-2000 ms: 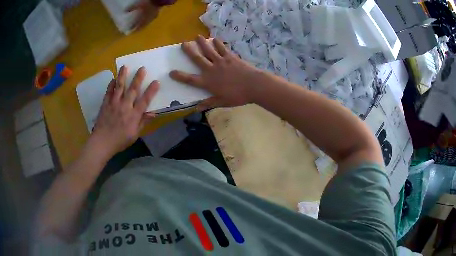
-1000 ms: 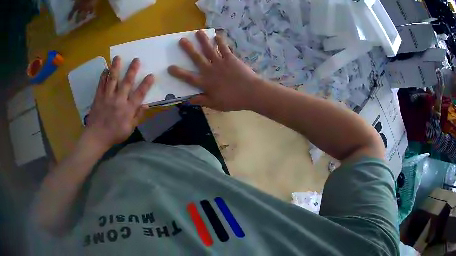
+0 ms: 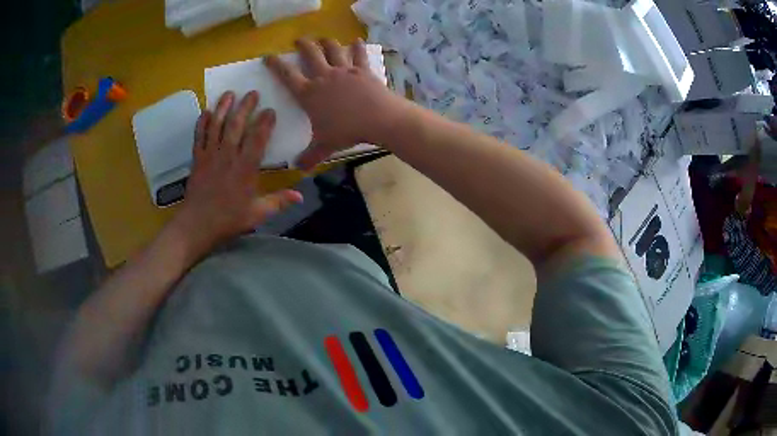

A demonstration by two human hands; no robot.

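Observation:
A white retail box [image 3: 288, 119] lies on the yellow table [image 3: 128, 38] in front of me. My left hand [image 3: 223, 162] rests on its left end, fingers up and slightly apart, thumb sticking out past the near edge. My right hand [image 3: 336, 98] lies flat over its right half, fingers spread, thumb at the near edge. The hands hide much of the box. A white digital scale [image 3: 166, 132] with a dark display is beside the box on the left, partly behind my left hand.
A blue and orange tape item [image 3: 100, 106] lies at the table's left edge. White foam pieces [image 3: 204, 13] are at the back. A heap of small packets [image 3: 477, 77] is right of the box, with foam trays [image 3: 613, 43] and printed blanks [image 3: 660, 238] beyond. A bare wooden tabletop [image 3: 451, 247] adjoins.
My right hand has slid left over the box, uncovering its right end. My left thumb has swung outward. The scale's display now shows. The other person's hand at the back has left the view.

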